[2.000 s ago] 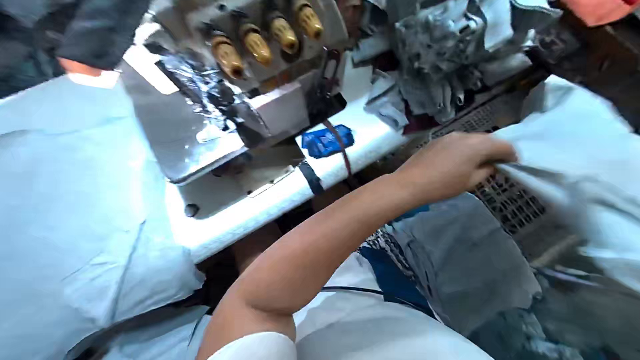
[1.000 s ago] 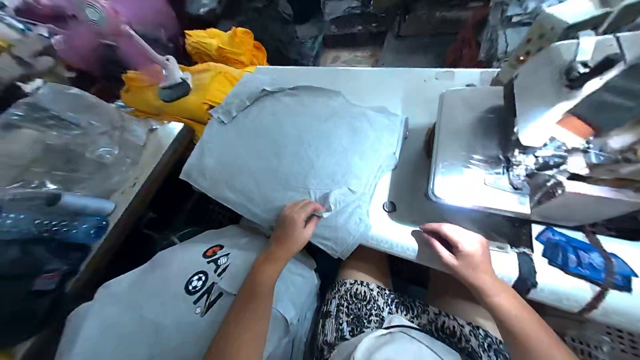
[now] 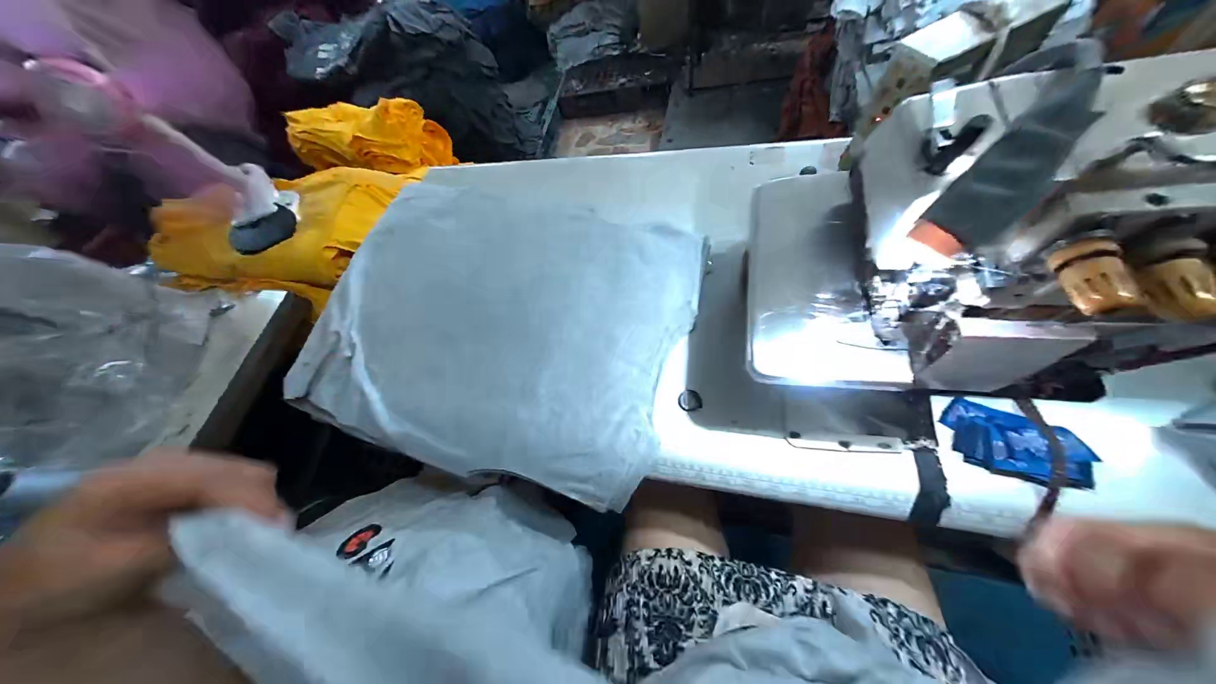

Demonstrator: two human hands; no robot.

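Note:
At the lower left, my left hand (image 3: pixel 142 522), blurred, grips a pale grey cloth piece (image 3: pixel 361 608) that stretches down toward my lap. My right hand (image 3: pixel 1121 579), also blurred, is at the lower right below the table's front edge; whether it holds the grey cloth near it I cannot tell. A stack of light grey fabric pieces (image 3: pixel 522 332) lies on the white sewing table (image 3: pixel 722 180). Right of the stack is an overlock sewing machine (image 3: pixel 988 256) with its metal plate lit. A grey garment piece with printed marks (image 3: pixel 456 551) hangs below the stack.
Yellow folded cloth (image 3: pixel 361 209) lies behind the stack on the left. Clear plastic wrapping (image 3: pixel 95 361) covers a side table. Blue packets (image 3: pixel 1021 446) lie at the table's front edge beside a dark strap. Beyond the yellow cloth, a person in purple (image 3: pixel 161 85) is partly visible.
My left hand has left the fabric stack and moved left, now with cloth in it. My right hand has moved right, away from the table edge near the machine plate.

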